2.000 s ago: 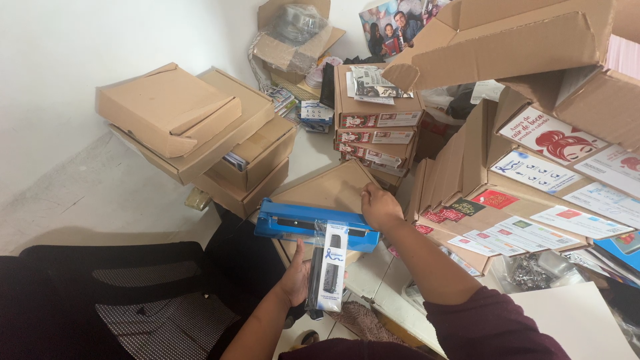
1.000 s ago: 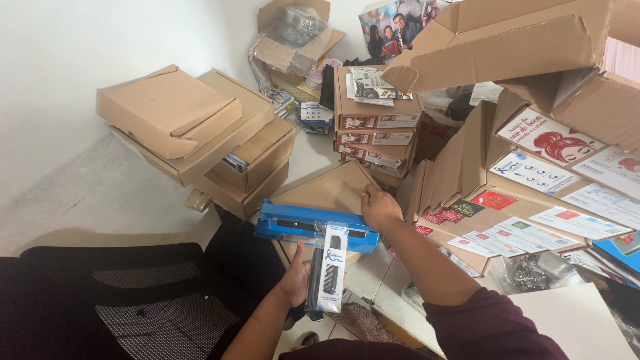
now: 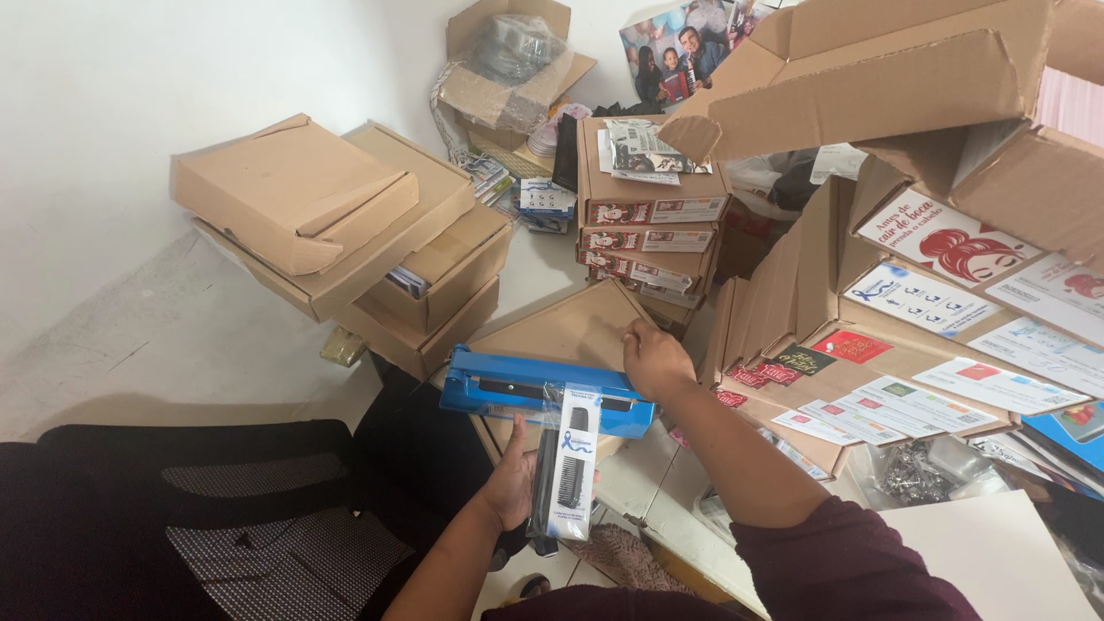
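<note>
A blue impulse heat sealer (image 3: 517, 373) lies across a flat cardboard box (image 3: 565, 323) in the middle of the head view. My right hand (image 3: 655, 358) is closed over the sealer's right end, where its arm is pressed down. Below the sealer, my left hand (image 3: 516, 479) holds a clear plastic packet (image 3: 571, 466) from its left side, thumb up. Inside the packet are a printed white card and a black comb, with something dark along its left edge. The packet's top end lies over the sealer's front edge; whether it is between the jaws cannot be told.
Cardboard boxes (image 3: 293, 190) are stacked at left, and more boxes (image 3: 655, 188) stand behind the sealer. Labelled boxes (image 3: 897, 345) fill the right side under a large open carton (image 3: 862, 78). A black mesh chair (image 3: 259, 483) is at lower left. A white sheet (image 3: 983, 552) lies at lower right.
</note>
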